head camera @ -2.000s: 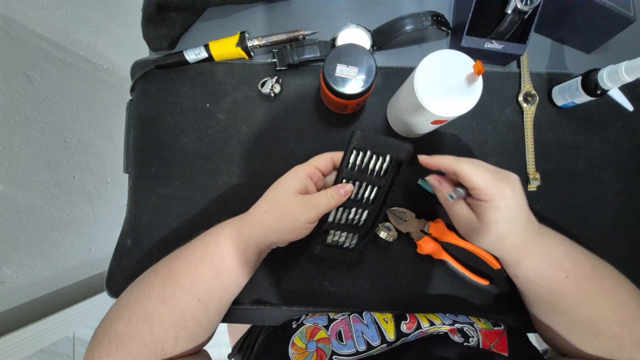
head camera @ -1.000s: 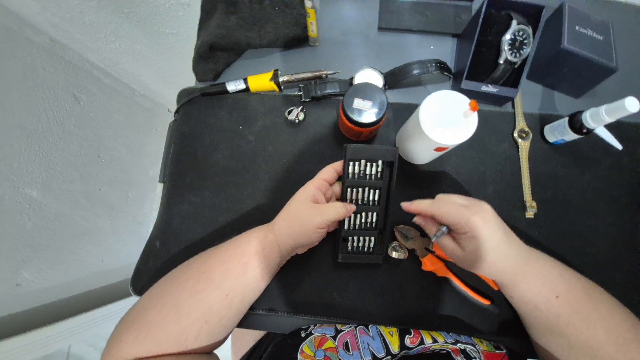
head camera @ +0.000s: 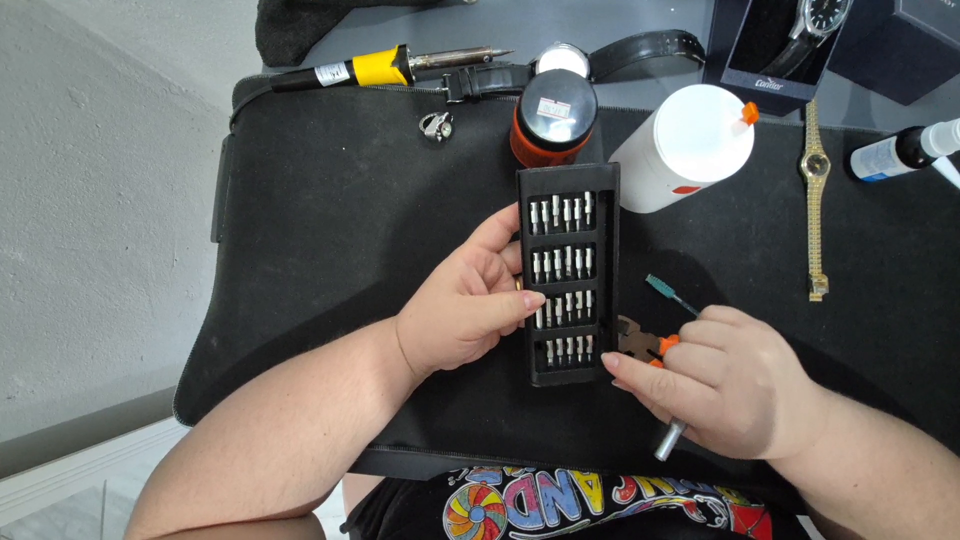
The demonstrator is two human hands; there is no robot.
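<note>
My left hand (head camera: 472, 300) grips a black case of screwdriver bits (head camera: 609, 285) by its left side, thumb on the front. Short silver bits stand in rows inside it. My right hand (head camera: 720, 382) is closed around a thin tool; a small brush with green bristles (head camera: 660, 286) juts from the top of the fist and a silver cylindrical end (head camera: 670, 439) from the bottom. Its index fingertip is at the case's lower right edge. Pliers with orange handles (head camera: 637, 341) lie partly hidden behind the case and my right hand.
Beyond the case stand a red jar with a black lid (head camera: 556, 109) and a white bottle (head camera: 690, 142). A soldering iron (head camera: 382, 66), a black-strapped watch (head camera: 649, 51), a silver ring (head camera: 436, 127), a gold watch (head camera: 814, 165), a boxed watch (head camera: 825, 15) and a spray bottle (head camera: 892, 156) surround them.
The case was tilted two seconds ago and is now nearly upright in view. My right hand has come nearer its lower right edge, and the green brush now shows above the fist.
</note>
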